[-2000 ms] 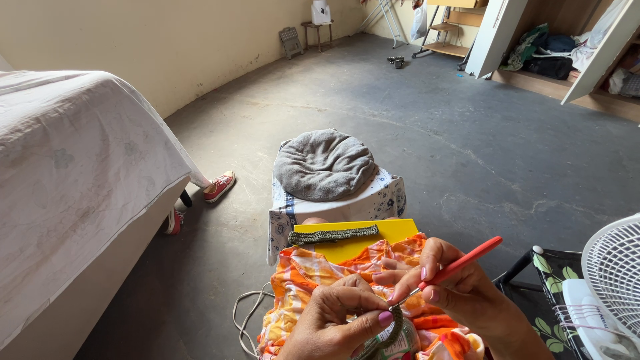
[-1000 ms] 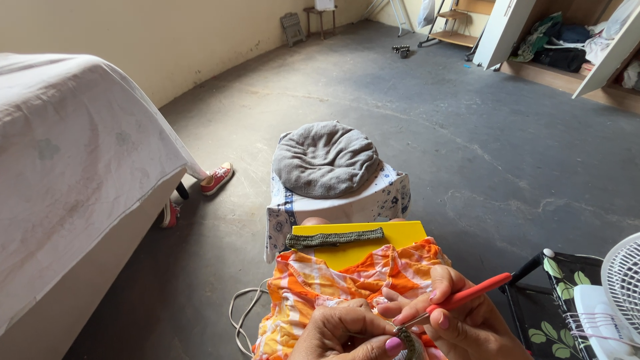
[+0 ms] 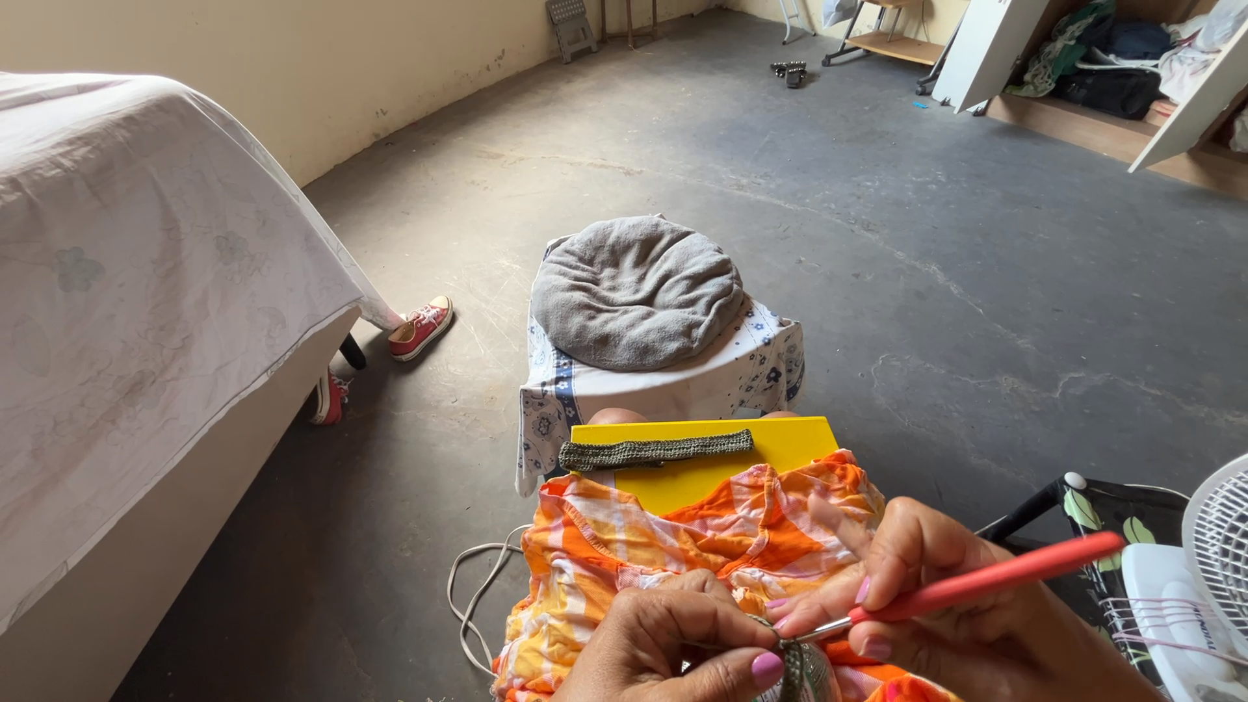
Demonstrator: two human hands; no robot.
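My right hand (image 3: 936,604) grips a crochet hook (image 3: 985,582) by its red handle, and the metal tip meets the work at my left fingertips. Pinched between thumb and forefinger of my left hand (image 3: 682,639) is a narrow dark green crocheted piece (image 3: 794,671), partly hidden by the fingers. Behind it, low in view, shows part of a clear rounded object. A finished-looking dark green crocheted strip (image 3: 655,450) lies across a yellow board (image 3: 780,441) on my lap, above the orange patterned cloth (image 3: 673,536).
A grey round cushion (image 3: 639,292) rests on a cloth-covered seat (image 3: 682,390) ahead. At left stands a draped bed (image 3: 146,292) with red sneakers (image 3: 422,328) beside it. A white fan (image 3: 1224,536) is at lower right. An open cupboard (image 3: 1072,117) stands at the back right.
The red hook handle has tilted and shifted slightly against the fingers, with its tip staying near the left fingertips. Both hands keep their holds. The view has dipped a little.
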